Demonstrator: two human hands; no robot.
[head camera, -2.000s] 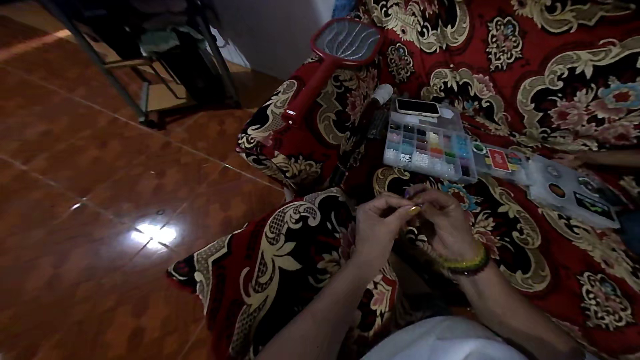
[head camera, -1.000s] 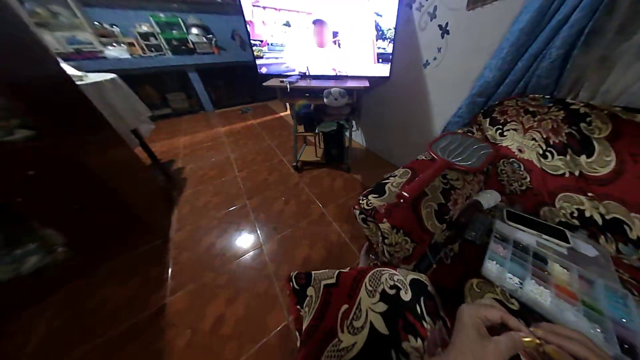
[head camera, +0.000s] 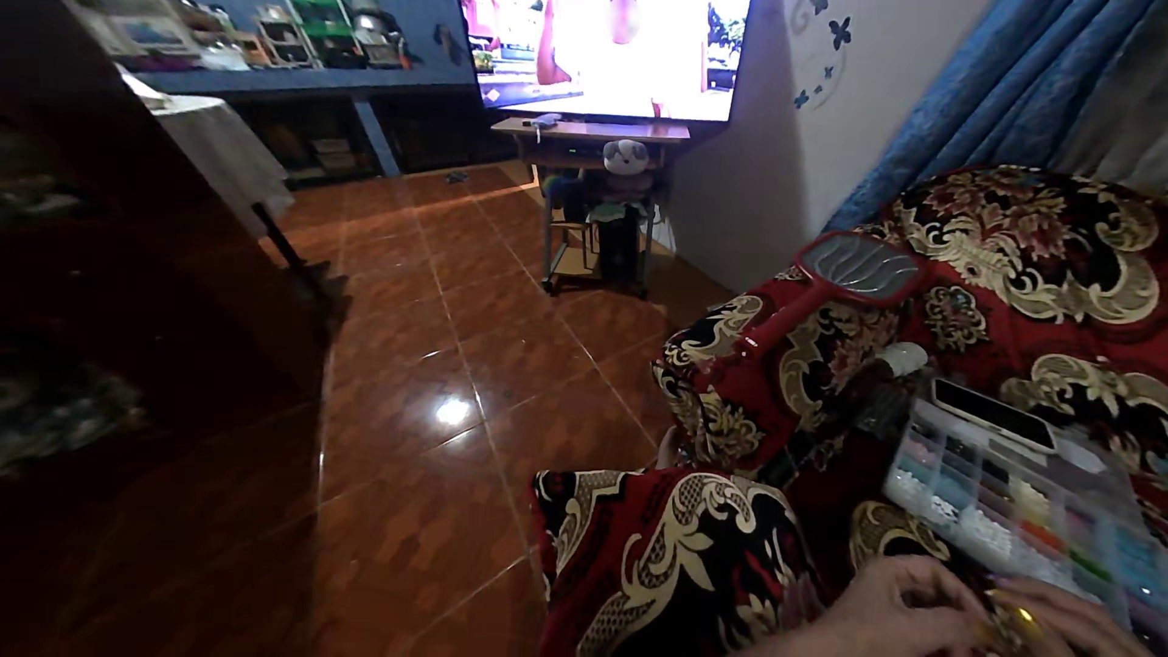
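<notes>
At the bottom right edge my left hand (head camera: 899, 610) has its fingers bent and its fingertips close to those of my right hand (head camera: 1063, 620). Something small and yellow or gold (head camera: 1027, 616) shines at the fingertips; whether it is a held piece or a nail cannot be told. The lower part of both hands is cut off by the frame. Just beyond them a clear plastic compartment box (head camera: 981, 538) holds beads of several colours. A smartphone (head camera: 993, 415) lies at the box's far edge.
A red electric fly swatter (head camera: 858, 269) lies on the arm of the patterned sofa (head camera: 1068, 255). A patterned cushion (head camera: 684, 566) is left of my hands. Past the tiled floor (head camera: 429, 474) stand a television (head camera: 607, 55) on a wheeled stand (head camera: 593, 132) and a cloth-covered table (head camera: 205, 137).
The view has swung up and left, bringing in the television and leaving my hands at the bottom right edge. They stay close together.
</notes>
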